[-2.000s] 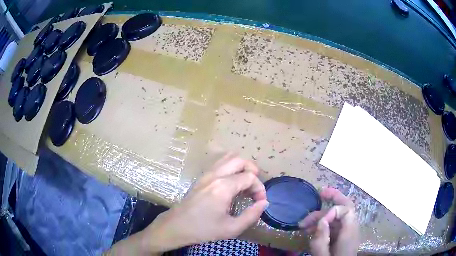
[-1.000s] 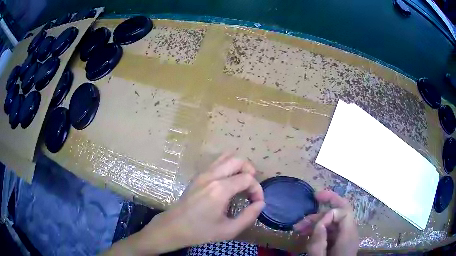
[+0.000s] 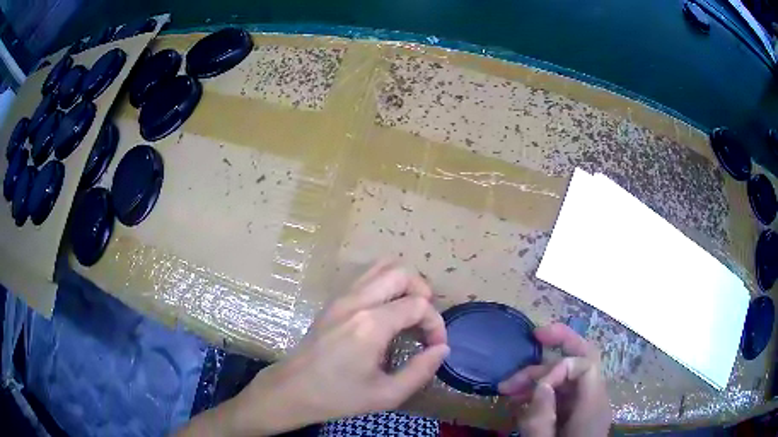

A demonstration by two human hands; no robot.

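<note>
A round black part (image 3: 489, 348) lies face up near the front edge of the taped cardboard mat (image 3: 256, 205), between my hands. A faint pale streak crosses its face; it looks like a thin clear film (image 3: 478, 352) and its edges are hard to see. My left hand (image 3: 375, 337) is at the part's left rim, thumb and forefinger tips pinched together on the film's side. My right hand (image 3: 554, 380) is at the right rim, its fingertips pinched and partly covering the part's lower right edge. White sheets (image 3: 644, 277) lie to the right of the part.
Black parts (image 3: 138, 184) stand at the mat's left, and more lie on a separate cardboard sheet (image 3: 94, 141) at far left. Several black parts (image 3: 758, 328) line the right edge. A green conveyor (image 3: 512, 34) runs beyond the mat. Dark specks cover parts of the mat.
The view has shifted slightly, so the left parts appear farther left and lower. Both hands stay pinched at the black part's sides with only slight movement.
</note>
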